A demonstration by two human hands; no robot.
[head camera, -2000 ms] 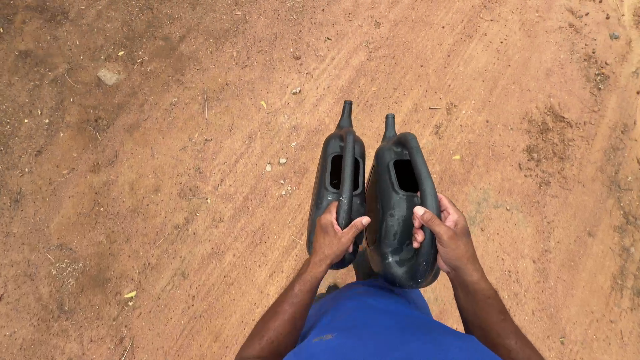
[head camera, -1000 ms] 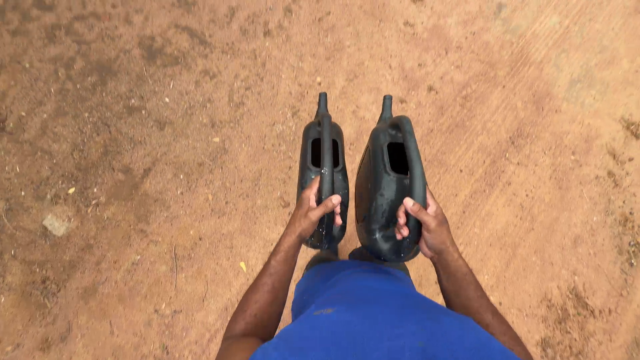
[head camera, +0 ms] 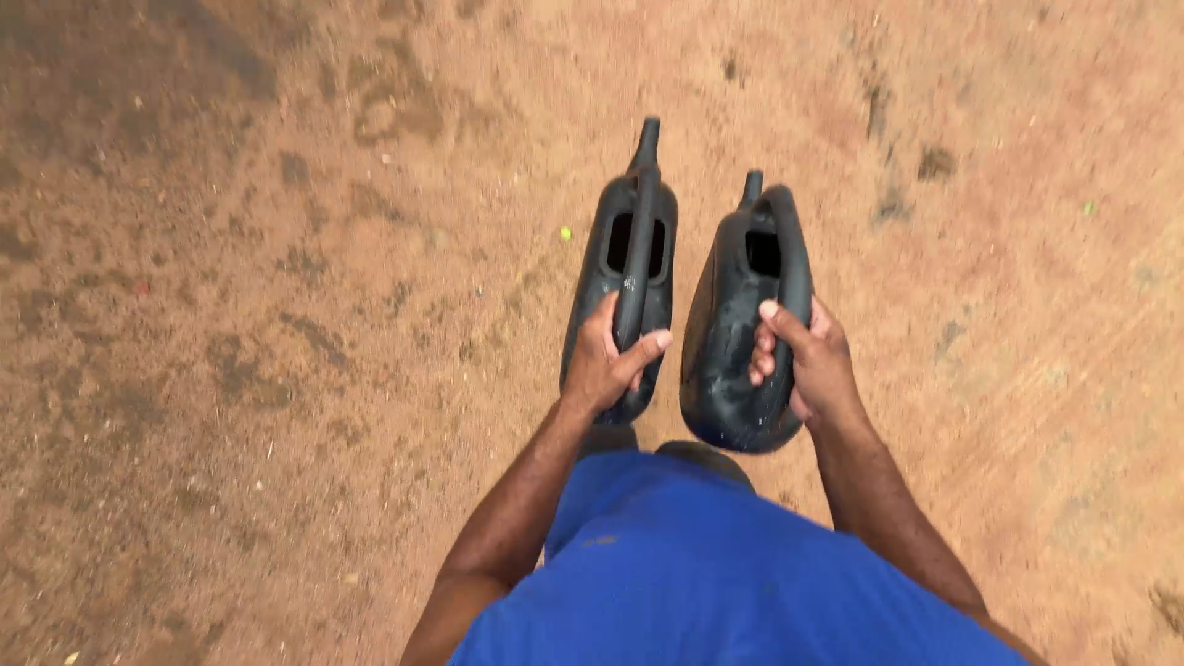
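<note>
Two black plastic watering cans hang side by side in front of me, spouts pointing away. My left hand (head camera: 610, 359) is closed around the handle of the left watering can (head camera: 592, 294). Around the handle of the right watering can (head camera: 717, 356) is my right hand (head camera: 807, 356), its thumb over the top. Each can has a dark opening in its top beneath the handle; what is inside cannot be made out. A gap separates the two cans, and the right one leans a little.
Reddish-brown dirt ground (head camera: 370, 398) lies all around, with darker patches and small debris. My blue shirt (head camera: 703, 573) fills the lower middle, and part of my legs shows just below the cans.
Both hands keep hold of the cans. The ground below has shifted with the view. The right can's spout, level with the left one a second ago, is now lower in view than the left spout.
</note>
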